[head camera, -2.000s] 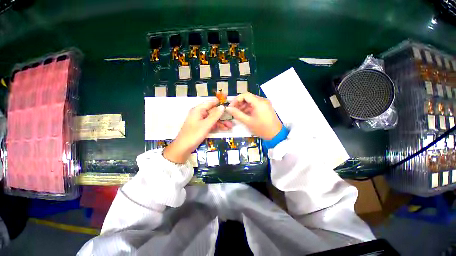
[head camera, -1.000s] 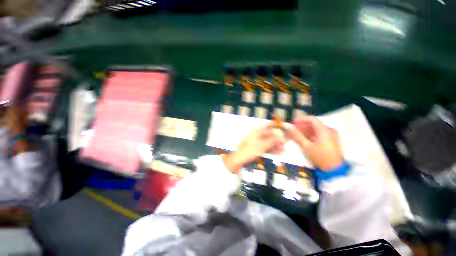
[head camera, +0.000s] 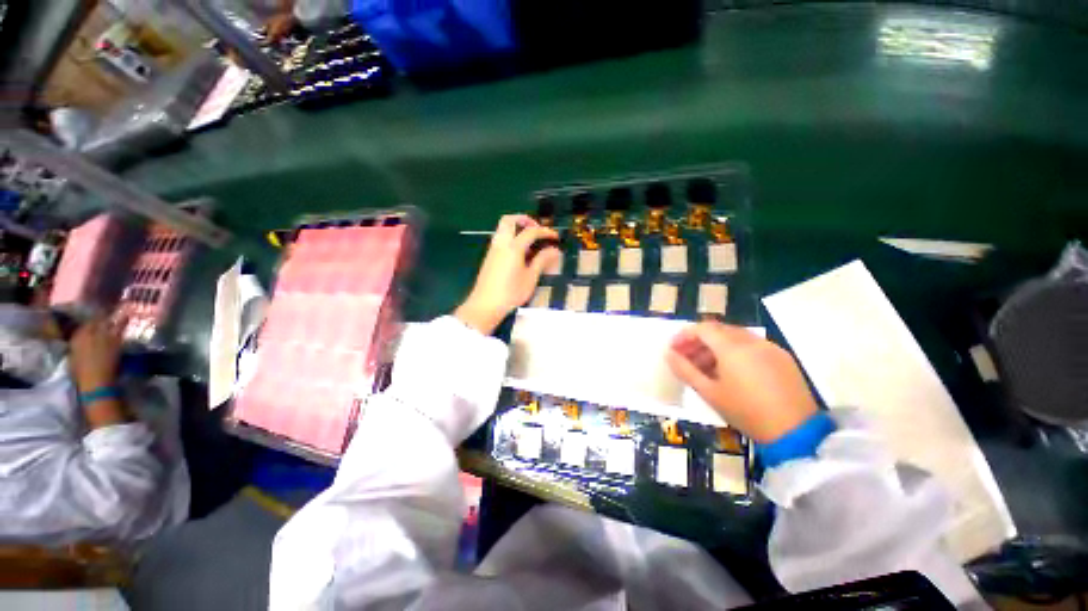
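The clear blister tray (head camera: 742, 203) holds rows of small modules with orange flex cables; the back row shows black faces (head camera: 702, 191), the other rows pale square pads (head camera: 722, 258). A long white liner strip (head camera: 585, 340) lies across the tray. My left hand (head camera: 513, 269) is at the tray's back-left corner, fingers bent over a module there; whether it grips the module is unclear. My right hand (head camera: 742, 376), with a blue wristband (head camera: 797, 442), rests over the strip's right end, fingers curled; whether it holds anything is hidden.
A tray of pink pieces (head camera: 328, 322) stands left. A plain white sheet (head camera: 877, 394) slants right of the tray, then a round dark mesh device (head camera: 1048, 346). A blue bin (head camera: 436, 30) stands at the far side. Another person (head camera: 84, 442) works at far left.
The view has turned left. My hands, together over the strip holding a module with an orange tail, are now apart. My left hand has moved to the tray's back-left corner.
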